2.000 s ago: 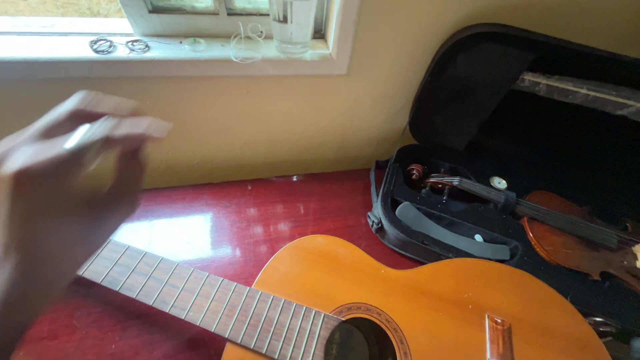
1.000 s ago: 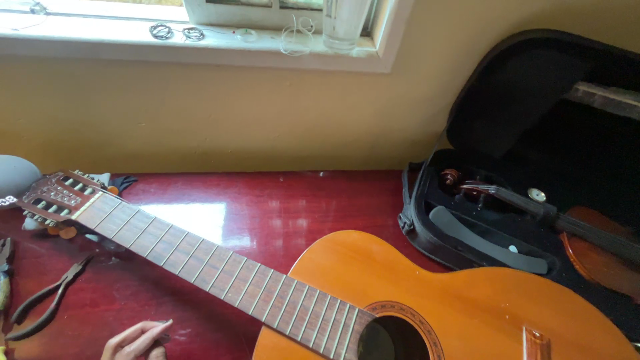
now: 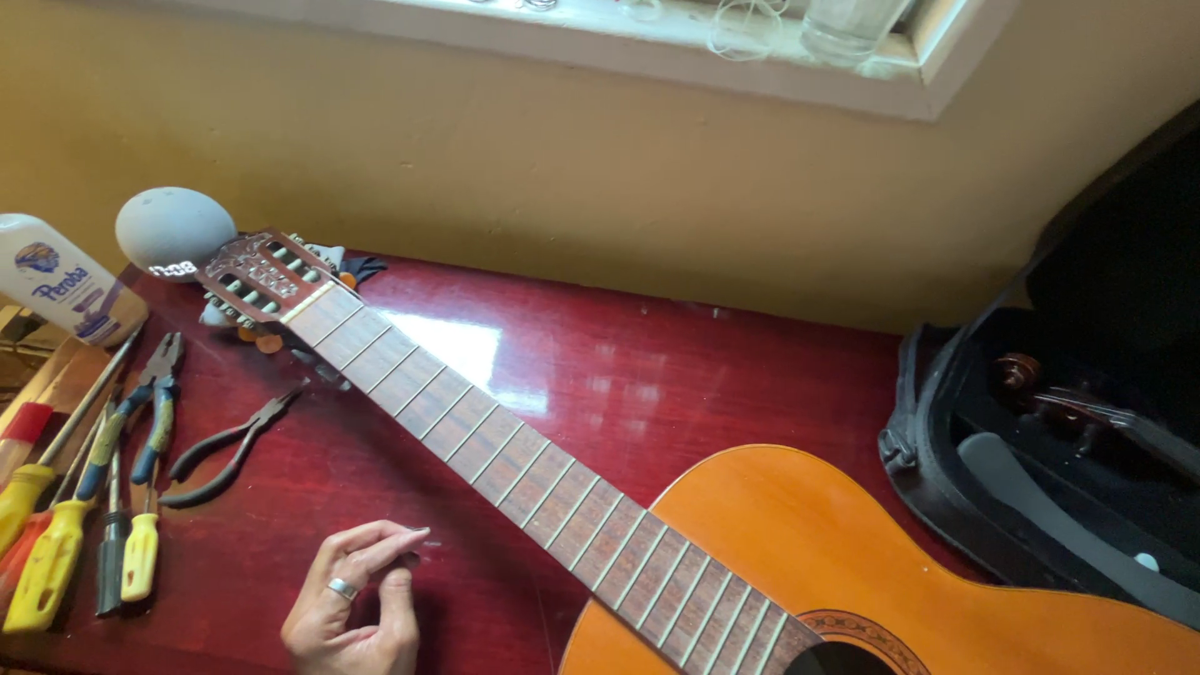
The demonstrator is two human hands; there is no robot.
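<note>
My left hand, with a ring on one finger, is low over the red tabletop, left of the guitar neck. Its fingers are bent, with a gap between forefinger and thumb; I see nothing held. My right hand is out of view. The classical guitar lies diagonally, its bare fretboard showing no strings. Its headstock, with tuning machines, points to the upper left. Left of my hand lie slim pliers, combination pliers and several screwdrivers.
A white plastic bottle and a round white smart speaker stand at the far left. At the right an open black case holds a violin. A glass and coiled clear string rest on the windowsill.
My left hand was raised, blurred, at the left two seconds ago; it has come down over the tabletop. The view has turned left, bringing the bottle and more tools into sight.
</note>
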